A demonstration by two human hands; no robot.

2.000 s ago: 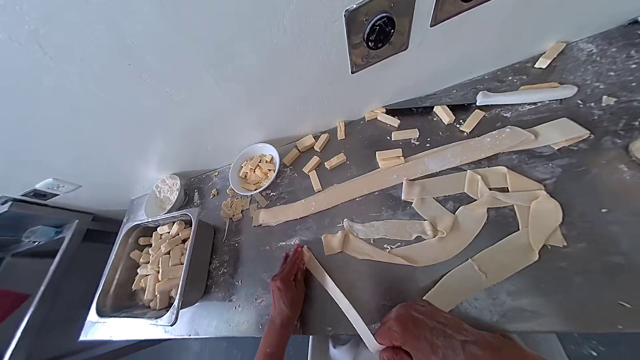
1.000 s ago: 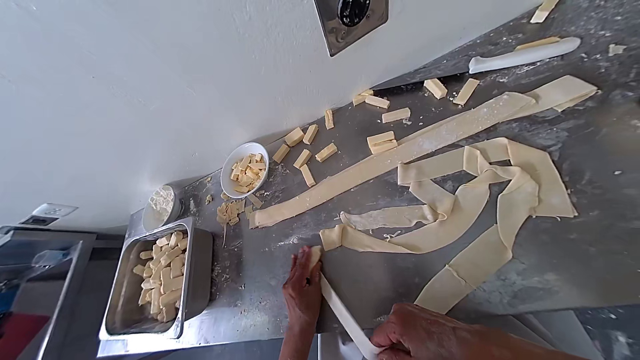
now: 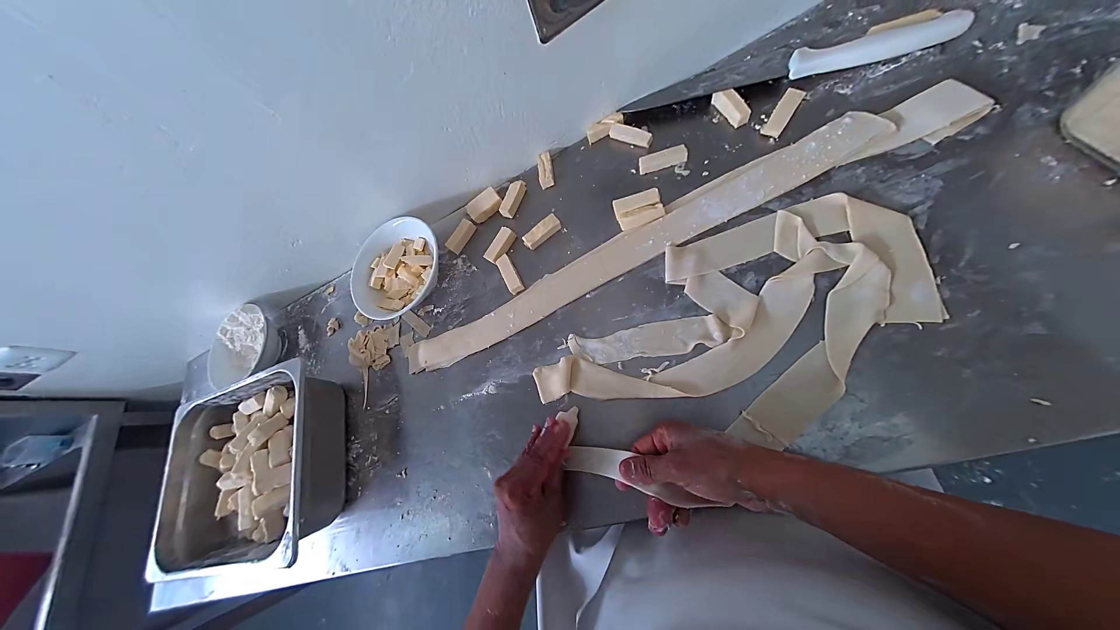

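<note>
Between my hands stretches a narrow dough strip (image 3: pixel 599 461), near the table's front edge. My left hand (image 3: pixel 532 490) presses on its far end, where a small pale tip of dough shows beyond the fingers. My right hand (image 3: pixel 678 468) grips the strip a short way to the right, thumb on top. Just beyond them a tangle of loose dough strips (image 3: pixel 770 332) lies in loops. Behind that, a long flat dough strip (image 3: pixel 560 293) runs diagonally, folded at its right end. Several cheese-like sticks (image 3: pixel 542 230) are scattered along the wall side.
At the left stands a deep metal pan (image 3: pixel 311 455) holding pale wrapped-looking pieces (image 3: pixel 262 468). Near it are a white bowl (image 3: pixel 357 278) of cut sticks and a container of flour (image 3: pixel 241 337). A white-handled knife (image 3: pixel 879 44) lies at the back right, its blade against the wall.
My right hand has moved away from the front edge and nearer my left hand, so the strip between them spans a shorter gap. The view has shifted.
</note>
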